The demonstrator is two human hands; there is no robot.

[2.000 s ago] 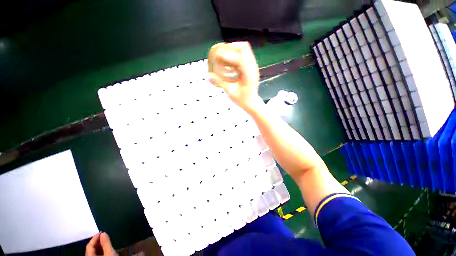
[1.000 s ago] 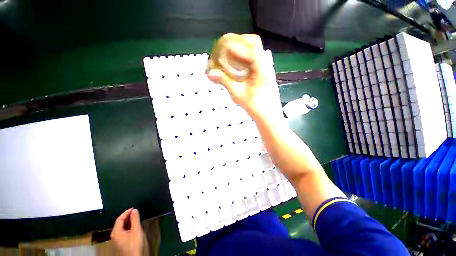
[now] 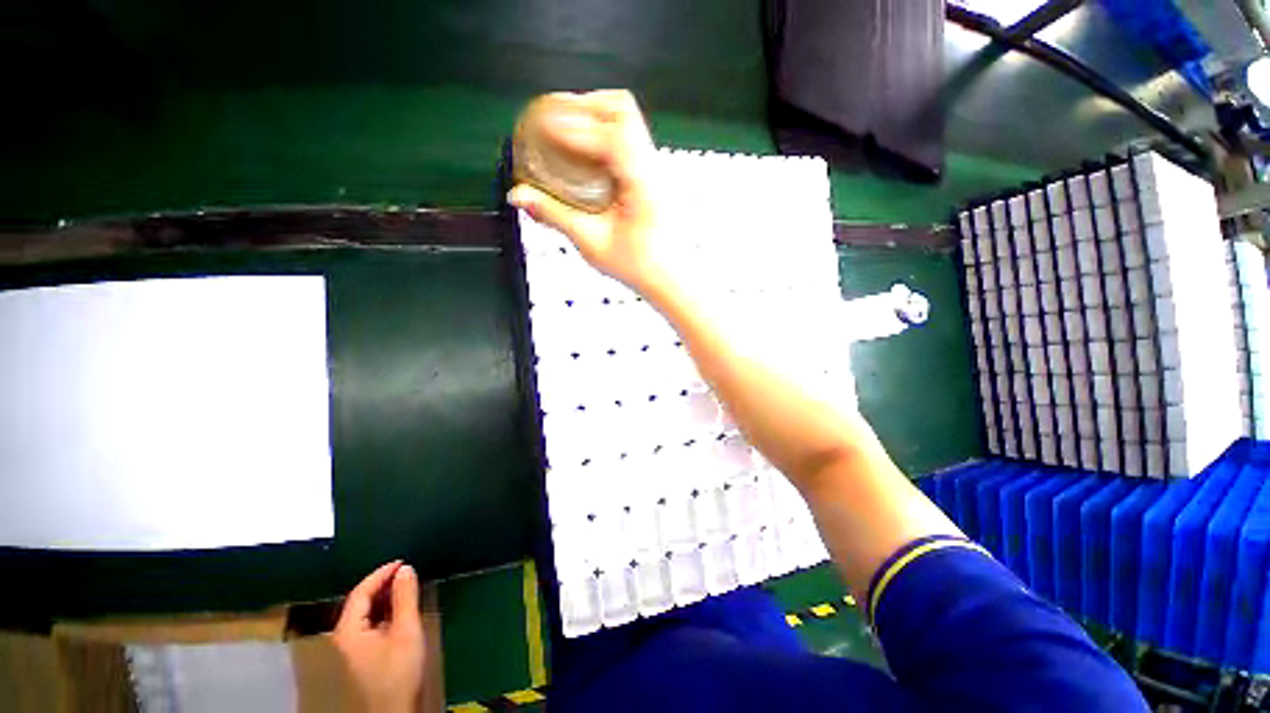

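White glossy blocks [image 3: 627, 418] lie in tight rows on a thin dark board in front of me. My right hand [image 3: 599, 181] grips a yellowish rounded squeeze bottle [image 3: 561, 151] over the board's far left corner. I cannot see whether its tip touches the blocks. My left hand [image 3: 383, 634] is at the bottom left beside the board, above the carton's edge, thumb and finger close together. It is cut off by the picture's edge, and I cannot tell if it holds anything. A plain white sheet [image 3: 167, 418] lies flat on the green bench at left.
A loose white unit [image 3: 884, 312] lies right of the board. Stacked layers of white blocks [image 3: 1072, 314] stand at right, near upright blue trays [image 3: 1114, 543]. Dark boards [image 3: 857, 84] lie at the back. An open brown carton [image 3: 320, 648] with white contents is at bottom left.
The view has shifted, so the board and white sheet appear further right. My right hand with the bottle has moved left across the blocks to the far left corner. More of the carton shows.
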